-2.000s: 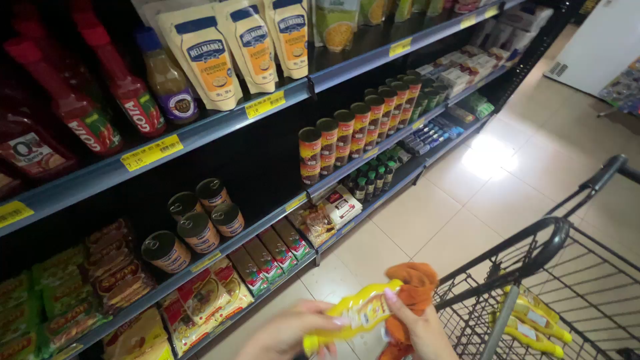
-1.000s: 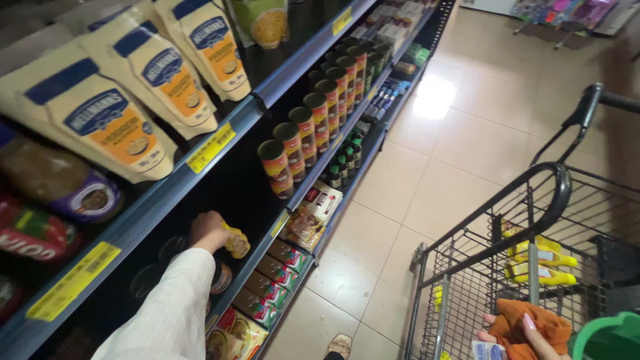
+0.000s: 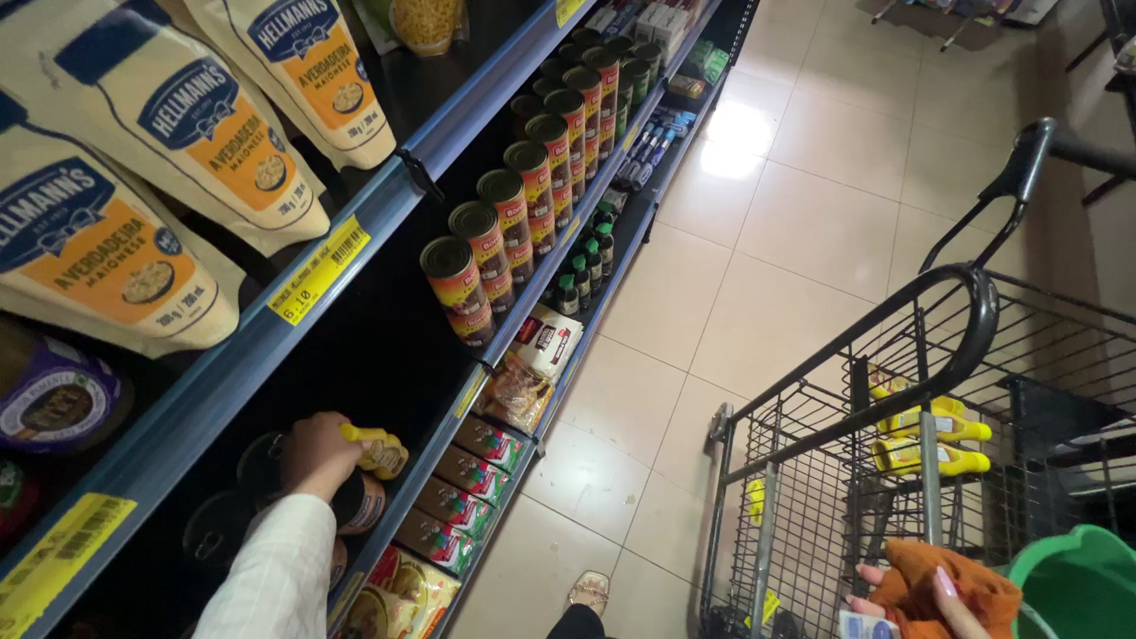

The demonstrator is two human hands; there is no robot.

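My left hand (image 3: 324, 457), in a white sleeve, reaches into the dark lower shelf at the left of the head view. It grips a yellow squeeze bottle (image 3: 377, 451), which lies on its side above the cans (image 3: 359, 501); whether it touches them is unclear. More of the cans are partly hidden by my hand and forearm. At the bottom right, my right hand (image 3: 954, 603) holds a bunched orange cloth (image 3: 950, 581), with a small white and blue item (image 3: 868, 626) beside the fingers.
A shopping cart (image 3: 799, 435) with yellow bottles (image 3: 932, 439) in its basket stands at the right, near a green bucket (image 3: 1078, 581). Mayonnaise pouches (image 3: 222, 133) stand behind the upper shelf's edge (image 3: 390, 191). Stacked cans (image 3: 457, 288) line the shelf beyond my left hand.
Two seconds ago both hands were together at the yellow bottle and cloth. My left hand has since moved into the shelf with the bottle; my right hand keeps the cloth near the cart.
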